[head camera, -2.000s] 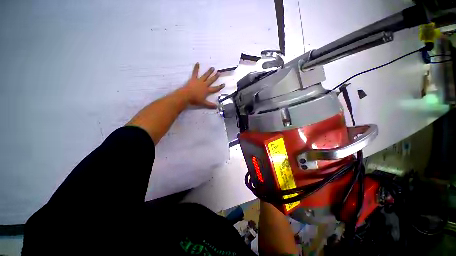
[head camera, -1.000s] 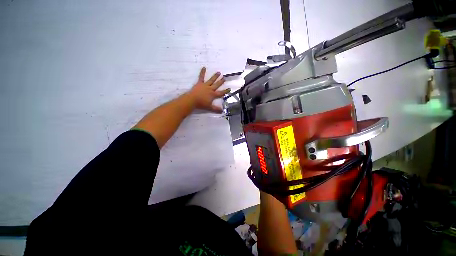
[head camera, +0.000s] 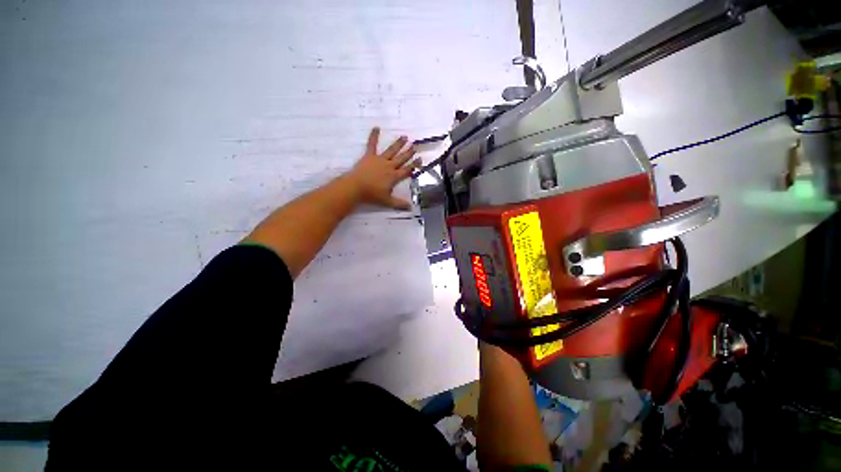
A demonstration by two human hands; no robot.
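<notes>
The red and silver straight-knife cutting machine (head camera: 590, 221) stands right of centre, its display reading 4000. My left hand (head camera: 383, 175) lies on the white paper marker (head camera: 184, 138), fingers spread, holding nothing, just left of the machine's silver front part. My right forearm (head camera: 507, 410) runs up under the motor body, which hides the right hand and its grip. The motor also hides the blade and most of the base. Dark fabric edge (head camera: 323, 371) shows under the paper near my body.
The black power cord (head camera: 715, 145) loops over the motor and runs to a yellow connector (head camera: 804, 85) at the right. A small dark scrap (head camera: 678, 183) lies on the white table (head camera: 719, 203). A dark strip (head camera: 527, 32) lies beyond the machine. Scraps litter the floor below.
The machine has shifted slightly right and tilted, so its long silver arm and handle sit higher in view. My left hand moved slightly right at first, then stayed nearly still, spread on the paper.
</notes>
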